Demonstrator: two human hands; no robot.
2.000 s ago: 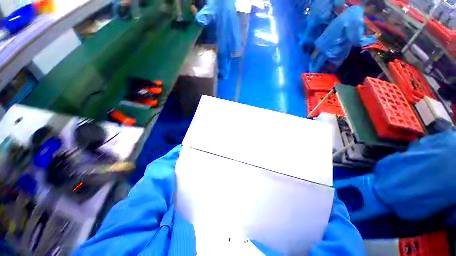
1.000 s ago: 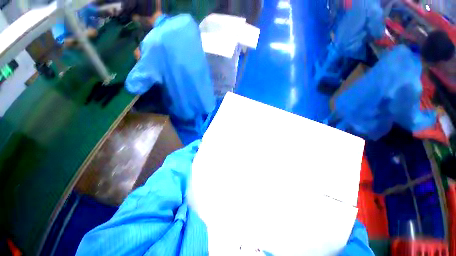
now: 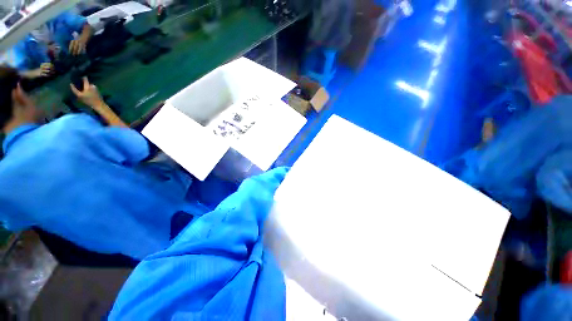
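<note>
A large closed white carton [image 3: 389, 213] is held against the front of my body, low in the centre right of the view. Its top is bright and plain, with a short seam near its right corner. My left sleeve, in blue, runs down along the carton's left side. Neither of my hands shows; the carton and the picture's bottom edge hide them.
An open white carton [image 3: 266, 144] with flaps out stands ahead left. A small brown box [image 3: 307, 95] is behind it. A person in blue [image 3: 81, 182] sits at the green bench [image 3: 188, 37] on the left. Another blue smock [image 3: 527, 163] is at right. Glossy blue floor [image 3: 401, 81] runs ahead.
The view has moved forward along the aisle and turned left. The open white carton and the seated person are nearer. The held carton has shifted right in the picture and is still against my body.
</note>
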